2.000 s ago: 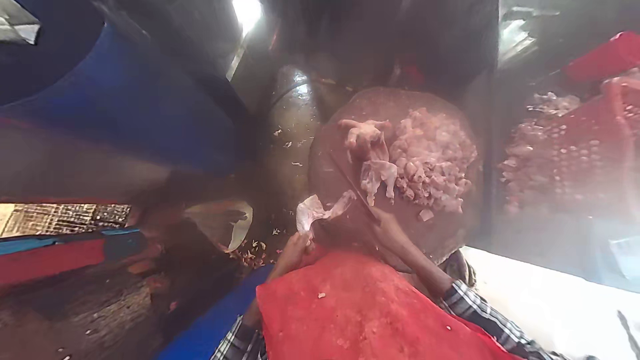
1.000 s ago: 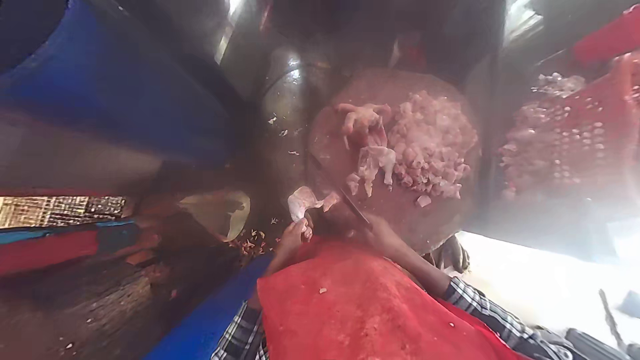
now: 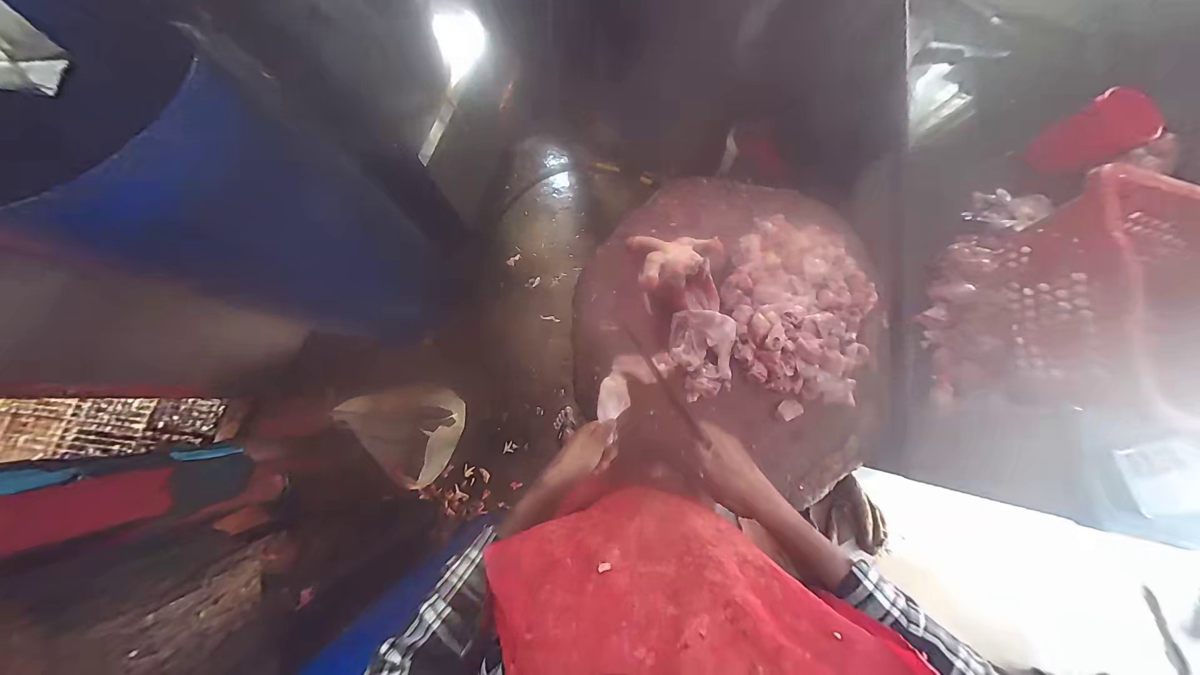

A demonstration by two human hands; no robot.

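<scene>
A round chopping block [image 3: 647,459] stands in front of me. My left hand [image 3: 589,448], at its near left edge, grips a pale piece of raw poultry [image 3: 614,397]. My right hand [image 3: 714,452] is shut on the handle of a knife [image 3: 661,380], whose dark blade points up and left across the block, beside that piece. Beyond the blade lie a plucked poultry carcass [image 3: 680,262] and a whitish piece of skin or meat [image 3: 703,339]. A large heap of cut raw meat [image 3: 797,309] covers the block's right side.
At the right is a red perforated plastic crate [image 3: 1116,272], with more meat pieces [image 3: 975,300] by it. A large blue container [image 3: 244,206] fills the upper left. A pale bowl-like thing [image 3: 441,441] stands left of my left hand. Scraps [image 3: 464,492] lie near it. I wear a red apron [image 3: 675,581].
The piece in my left hand has shifted onto the block's near left part, close to the blade. The knife stays in my right hand. The carcass and the heap look unchanged.
</scene>
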